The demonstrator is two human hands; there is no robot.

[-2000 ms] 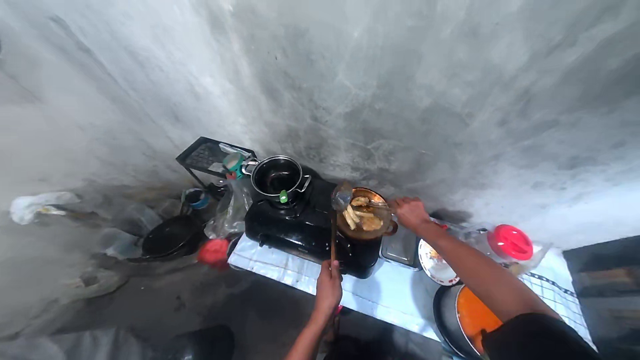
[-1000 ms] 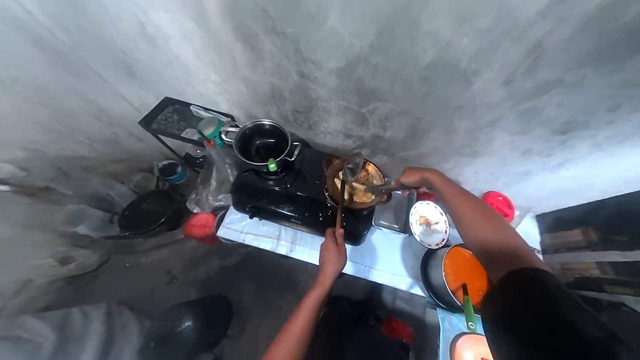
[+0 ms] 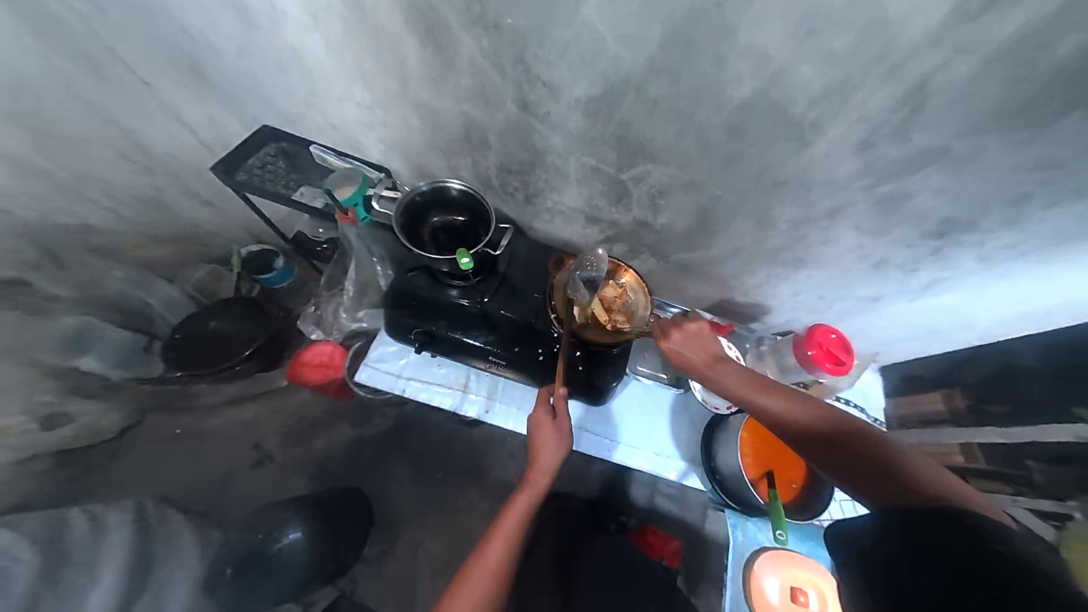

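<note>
My left hand (image 3: 549, 427) is closed around the wooden handle of a spatula (image 3: 563, 361), whose metal blade is over the left part of a frying pan (image 3: 639, 285). Pieces of fried food (image 3: 614, 304) lie in that pan, on the right side of a black gas stove (image 3: 476, 336). My right hand (image 3: 687, 342) is at the pan's right rim, closed on the handle of a utensil that reaches over the food; its working end is hard to make out.
A steel pot (image 3: 444, 219) stands on the left burner. At the right are a pot of orange batter (image 3: 772, 463) with a green-handled utensil, a red-lidded jar (image 3: 824, 349), a plate (image 3: 716, 399) and a metal tray (image 3: 656, 367). A red bowl (image 3: 319, 367) and black wok (image 3: 223, 336) sit left.
The spatula blade, lower and nearer the food a second ago, is now up at the pan's upper left. Both hands keep their grips.
</note>
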